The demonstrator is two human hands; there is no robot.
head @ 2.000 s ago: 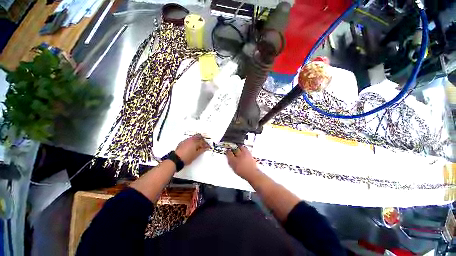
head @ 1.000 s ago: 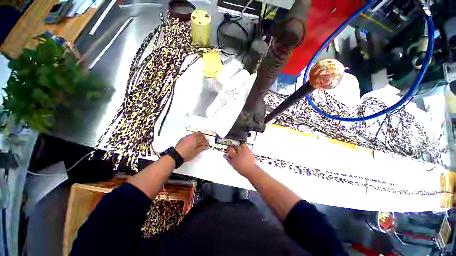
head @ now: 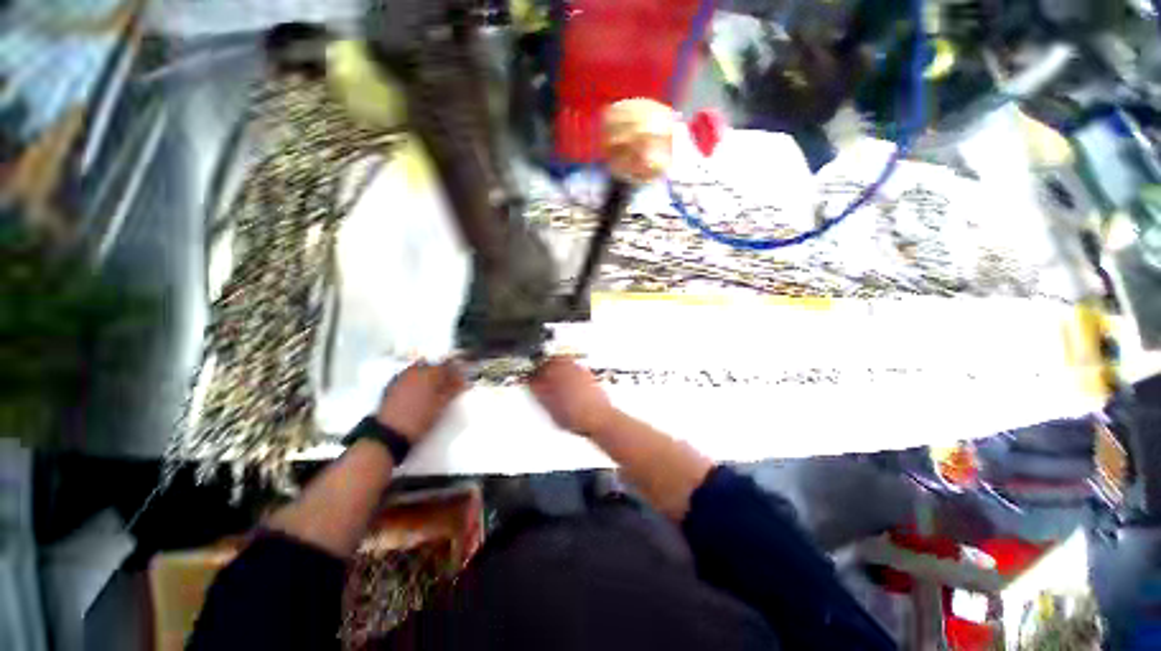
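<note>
A mottled braided cord (head: 738, 378) lies along the white bench board (head: 789, 426), running right from the foot of the dark hand press (head: 490, 242). My left hand (head: 423, 397) is at the left of the press foot and my right hand (head: 569, 392) at its right, both with fingers closed on the cord's end part. The fingertips are blurred. The press lever has a round tan knob (head: 638, 139). The exact end of the cord under the press is hidden.
A thick bundle of cords (head: 270, 274) hangs over the bench edge at left. More cords (head: 751, 248) lie behind the board. A blue hose (head: 815, 238) loops near a red panel (head: 624, 64). Below the bench is a bin of cords (head: 414, 560).
The whole view has turned towards the right and blurred, so the bench things appear further left. My hands remain beside the press foot, on the cord.
</note>
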